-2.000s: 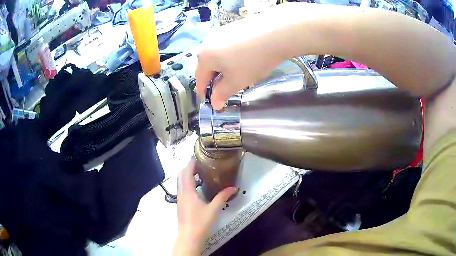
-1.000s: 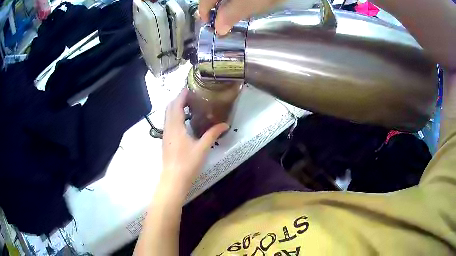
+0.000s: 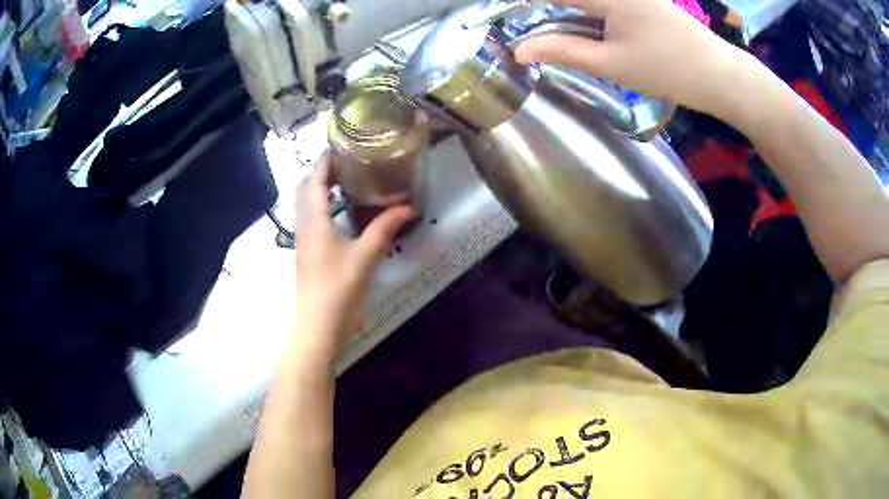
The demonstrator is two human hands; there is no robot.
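Note:
A clear brownish drinking jar (image 3: 375, 161) stands on the white machine table (image 3: 229, 336), its wide threaded mouth open and facing up. My left hand (image 3: 341, 239) is closed around its lower part, with dark liquid near the bottom. A big shiny steel vacuum jug (image 3: 595, 185) is tilted, its spout end just right of the jar's mouth and its base down to the right. My right hand (image 3: 624, 49) is on the jug's handle near the top; the fingers are partly hidden behind the handle and jug.
The white sewing machine head (image 3: 273, 58) stands behind and left of the jar. Black cloth (image 3: 117, 253) is heaped on the left. Dark and red cloth (image 3: 755, 195) lies at the right. The table's near edge has a measuring scale.
The jug has swung from nearly level over the jar to a more upright tilt, its spout leaving the jar's mouth. My right hand has moved back from the spout to the handle.

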